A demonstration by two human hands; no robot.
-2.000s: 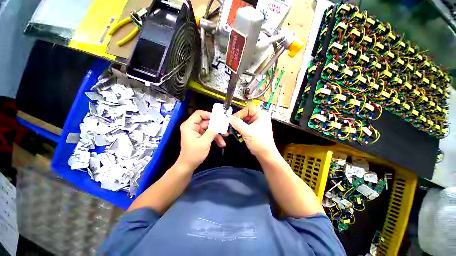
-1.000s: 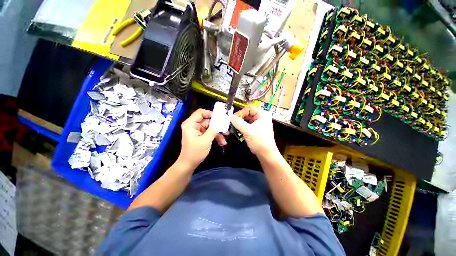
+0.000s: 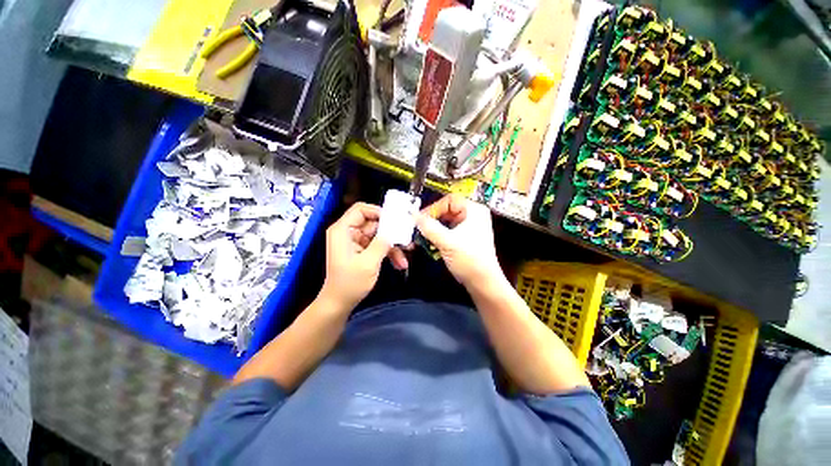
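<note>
A small flat white part (image 3: 397, 218) is held between my two hands in the middle of the view. My left hand (image 3: 353, 253) grips its left side between thumb and fingers. My right hand (image 3: 463, 238) pinches at its right side, where a bit of a dark and yellow piece, probably a circuit board, shows under the fingers. The soldering machine (image 3: 446, 77) points down from above, and its dark narrow tip (image 3: 423, 166) ends at the upper right edge of the white part. Whether they touch is too small to tell.
A blue bin (image 3: 124, 282) of white pieces is at left. A black fan (image 3: 296, 82) and yellow-handled pliers (image 3: 235, 55) are behind. Rows of green boards (image 3: 692, 127) lie on a black sheet (image 3: 729, 264) at right. A yellow crate (image 3: 736, 364) with jumbled units is below it.
Both hands and the white part have shifted very slightly left. The grip looks the same, and the view has moved a little.
</note>
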